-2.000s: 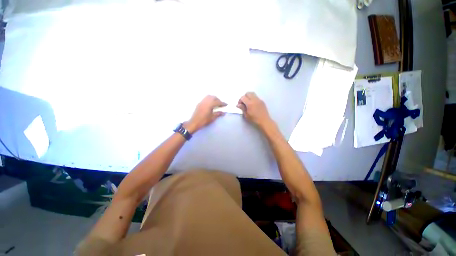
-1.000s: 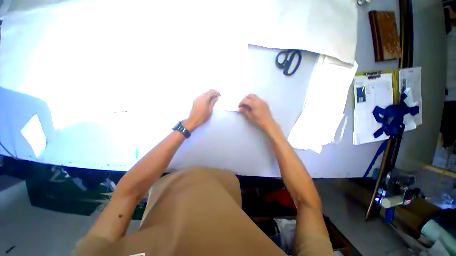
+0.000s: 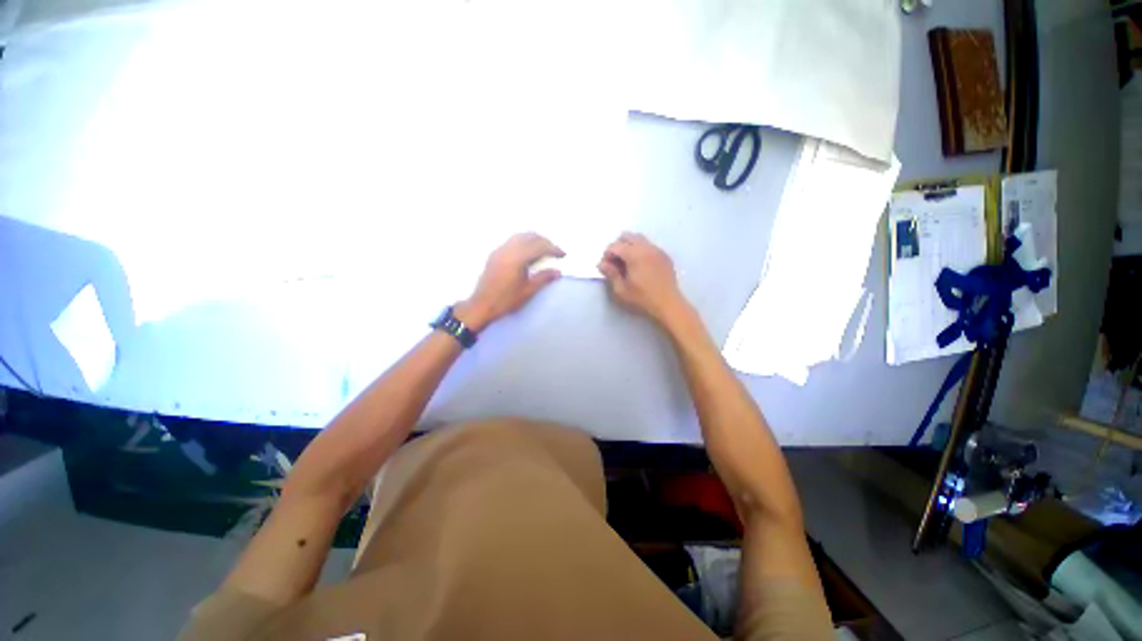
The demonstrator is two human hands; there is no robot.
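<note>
A small white cut piece (image 3: 579, 267) lies between my two hands on the pale table, in strong glare, so its outline is hard to make out. My left hand (image 3: 516, 276), with a dark watch at the wrist, pinches its left end. My right hand (image 3: 641, 274) pinches its right end with curled fingers. Large white fabric (image 3: 313, 138) spreads over the table to the left and beyond the hands, washed out by light. Dark-handled scissors (image 3: 729, 155) lie beyond my right hand, by the edge of a white panel.
White cut panels (image 3: 808, 269) lie right of my right hand. Further right are a clipboard with sheets (image 3: 927, 301), navy ties (image 3: 989, 301), a reddish-brown block (image 3: 967, 90) and a metal device on a rail (image 3: 996, 482). A green shelf (image 3: 150, 482) is below the table's left front edge.
Compared with one second ago, my left hand's fingers have come down to the right, onto the piece's left end. My right hand has barely moved.
</note>
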